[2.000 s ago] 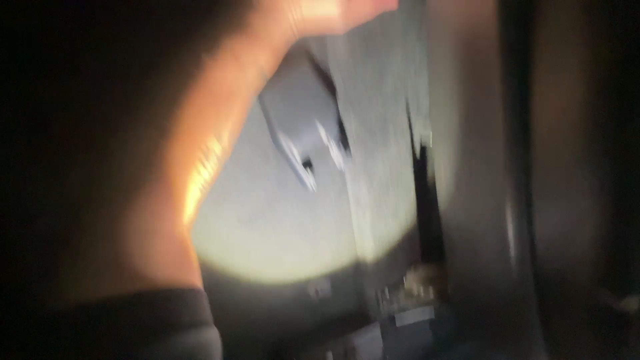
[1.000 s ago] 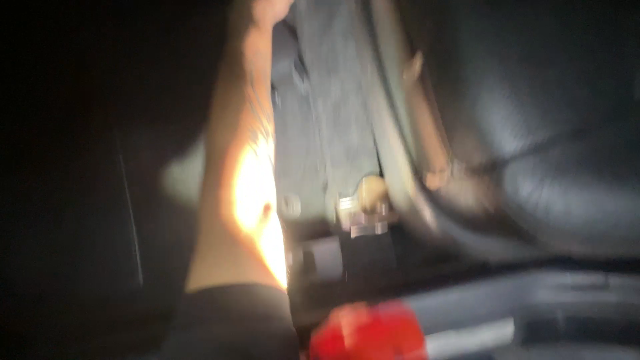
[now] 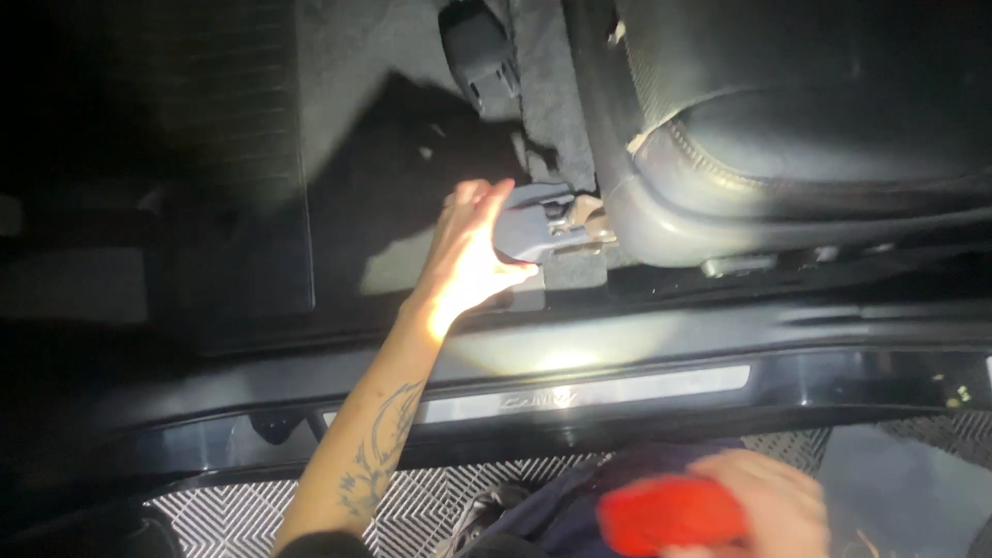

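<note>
My left hand (image 3: 473,248) grips a grey plastic seat-rail cover (image 3: 527,225) between thumb and fingers. The cover sits at a metal seat-rail bracket (image 3: 587,218) by the front corner of a black car seat (image 3: 744,147). A second, similar dark plastic cover (image 3: 477,50) is farther in, on the grey carpet. At the bottom right my right hand (image 3: 763,504), blurred, is closed around a red object (image 3: 670,513) whose kind I cannot tell. Bright light falls on my left wrist.
A ribbed floor mat (image 3: 225,155) lies at the left. The door sill with its metal scuff plate (image 3: 604,394) runs across below the seat. Under it are a patterned metal-look floor surface (image 3: 232,508) and a shoe (image 3: 488,515).
The view has shifted a lot. My left hand, near the top edge before, is now at the rail bracket with the cover in its grip. The right hand has come into view with the red object.
</note>
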